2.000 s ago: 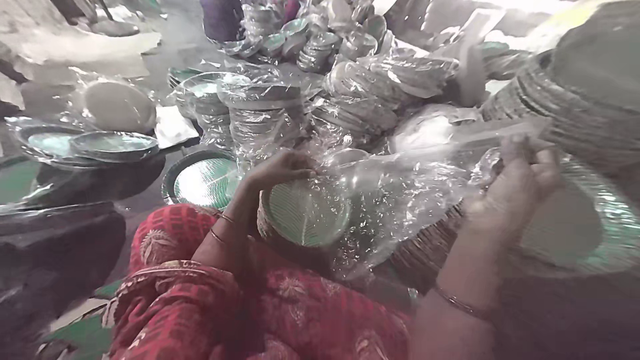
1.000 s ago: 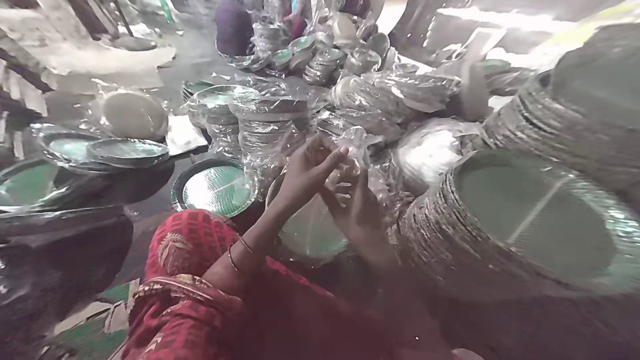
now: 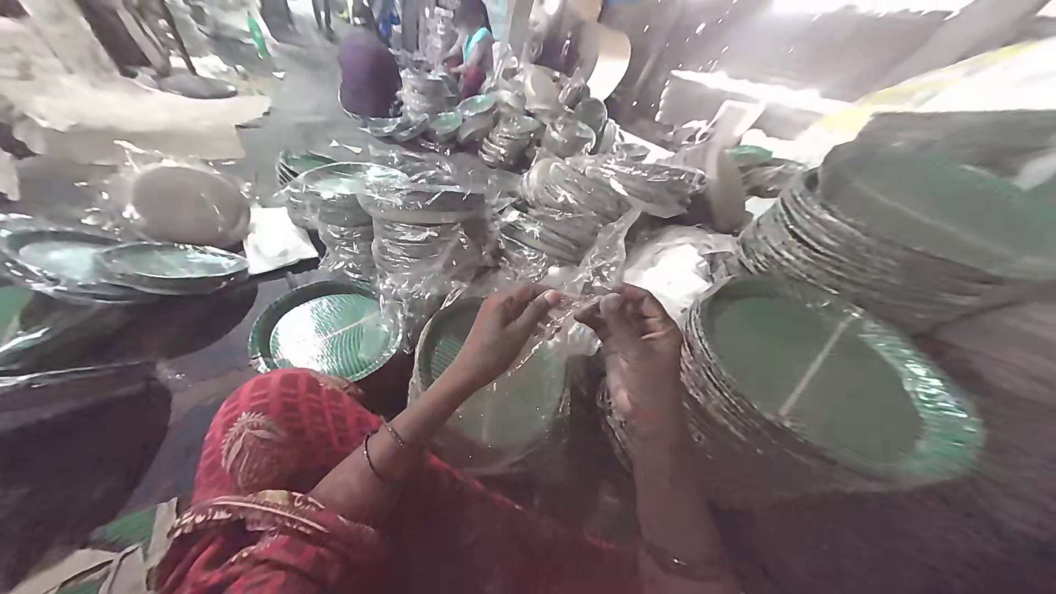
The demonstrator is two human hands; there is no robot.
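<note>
Between my two hands a clear plastic bag (image 3: 606, 256) is pinched at its edge, above the near plates. My left hand (image 3: 507, 334) grips it between thumb and fingers, and my right hand (image 3: 635, 346) holds it a short way to the right. Below them a stack of green leaf-patterned plates (image 3: 503, 412) leans in front of my lap, partly hidden by my left forearm. A shiny green round plate (image 3: 334, 334) lies left of my left hand. On the right, a long tilted stack of green plates (image 3: 817, 379) shows its top face.
Plastic-wrapped plate stacks (image 3: 425, 239) stand ahead, with more wrapped bundles (image 3: 577, 194) beside them. Another tall plate stack (image 3: 907, 206) leans at the right. Wrapped plates (image 3: 173, 266) and a round wrapped bundle (image 3: 190, 205) lie left. A person (image 3: 474, 49) sits in the background.
Two seconds ago my hands were wide apart with the plastic bag stretched between them; my right hand has since come left, close to my left hand. The bag now hangs bunched at my fingertips.
</note>
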